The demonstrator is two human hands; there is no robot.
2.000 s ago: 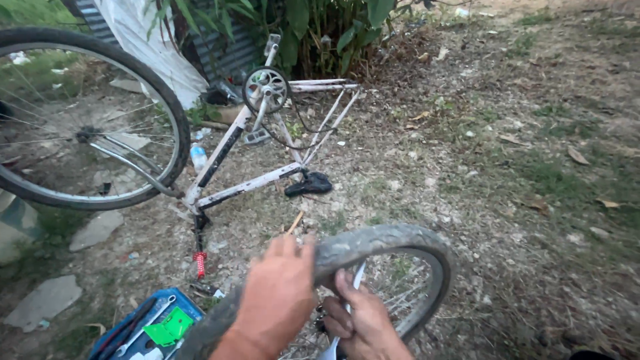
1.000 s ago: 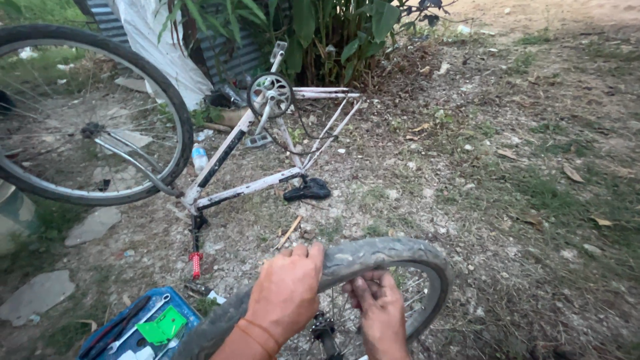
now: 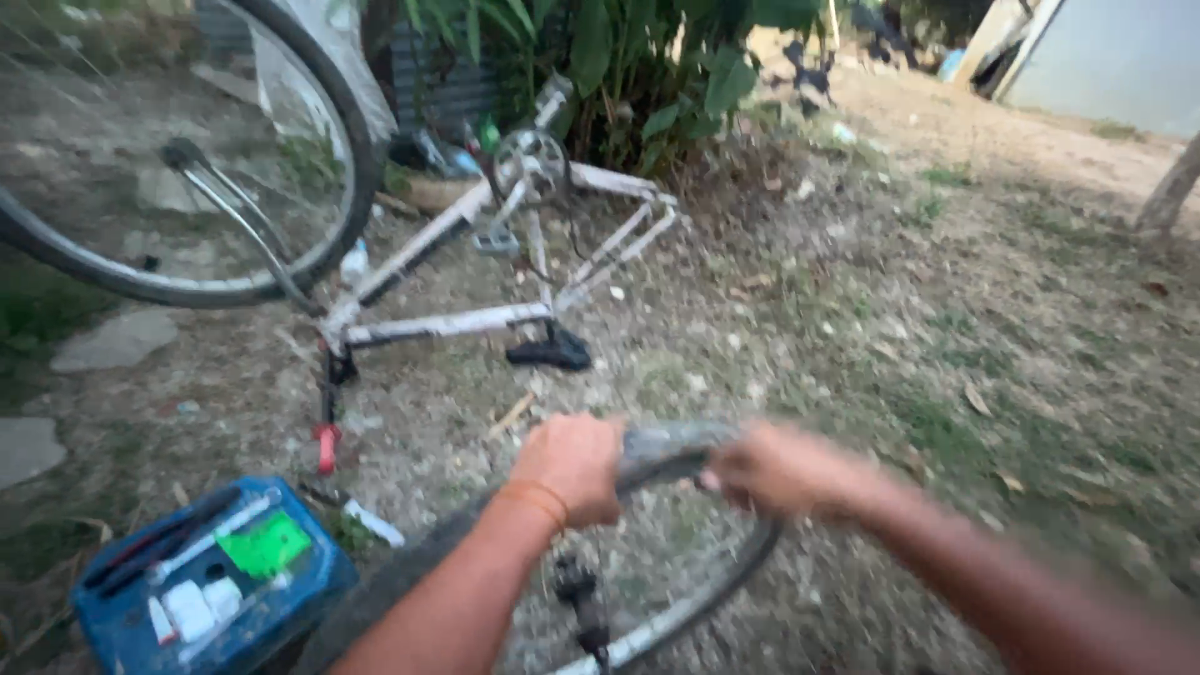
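My left hand (image 3: 570, 464), with an orange band at the wrist, grips the top of a black bicycle tire (image 3: 670, 441) on a detached spoked wheel. My right hand (image 3: 773, 469) is blurred; its curled fingers are at the tire and rim, right of my left hand. Whether anything is between them cannot be told. The wheel hub (image 3: 577, 586) shows below my left hand. Beyond the hands an upside-down white bicycle frame (image 3: 450, 323) rests on its black saddle (image 3: 551, 352) and a red handlebar grip (image 3: 326, 448), its other wheel (image 3: 361, 141) still attached.
A blue tray (image 3: 319, 553) at the lower left holds a wrench (image 3: 211, 539), a bright green piece (image 3: 264, 546) and white items. A tool with a pale blade-like part (image 3: 373, 523) lies beside it. Flat stones (image 3: 117, 339) are at the left, leafy plants (image 3: 600, 66) behind the frame.
The pale strip seen by my right hand two seconds ago no longer shows. My right hand has moved onto the right part of the tire, its forearm now reaching in from the right. The view has shifted.
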